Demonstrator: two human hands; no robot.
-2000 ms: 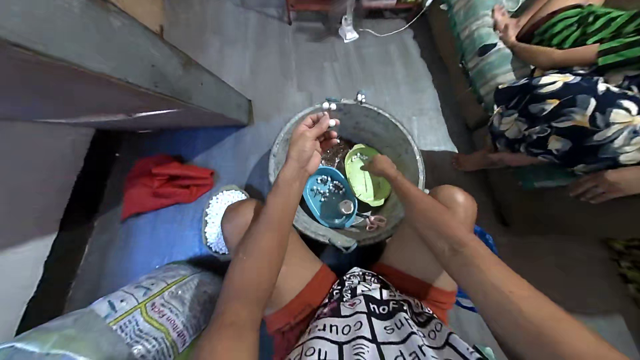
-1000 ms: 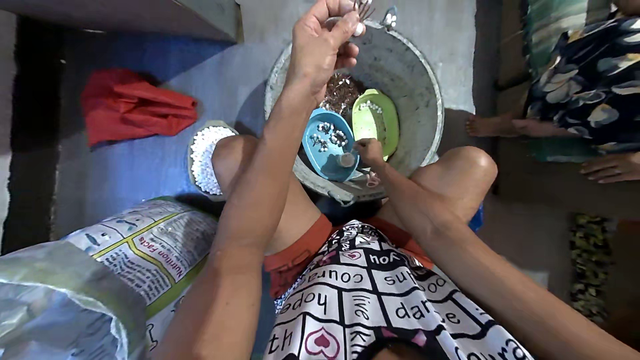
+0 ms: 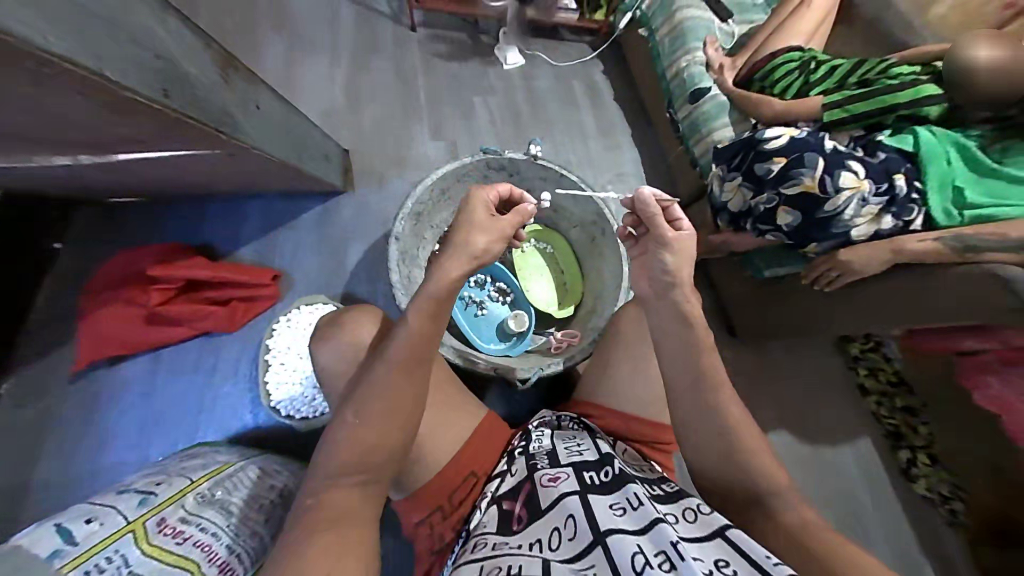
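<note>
My left hand [image 3: 490, 228] pinches a small piece with white bead-like tips [image 3: 546, 199] above a large grey tub [image 3: 412, 208]. To the right of it, my right hand [image 3: 660, 240] holds a thin stick [image 3: 588, 194] whose left end looks white-coated and points at the beads. Inside the tub, a blue plastic tray [image 3: 488, 332] carries white-tipped clusters and a small round white container [image 3: 517, 322]. Beside it is a yellow-green tray [image 3: 556, 280] with a few white pieces. Pink-handled scissors [image 3: 565, 341] lie at the trays' near side.
A bowl of white pellets [image 3: 294, 360] stands by my left knee, near a red cloth [image 3: 176, 300] on the floor. A printed sack [image 3: 184, 512] is at the lower left. Two people are on the sofa [image 3: 672, 104] at right. A white cord [image 3: 568, 60] crosses the floor ahead.
My right hand has risen from the yellow-green tray and now holds the thin stick beside the beads. My left hand still holds its white-tipped piece, now lower over the tub.
</note>
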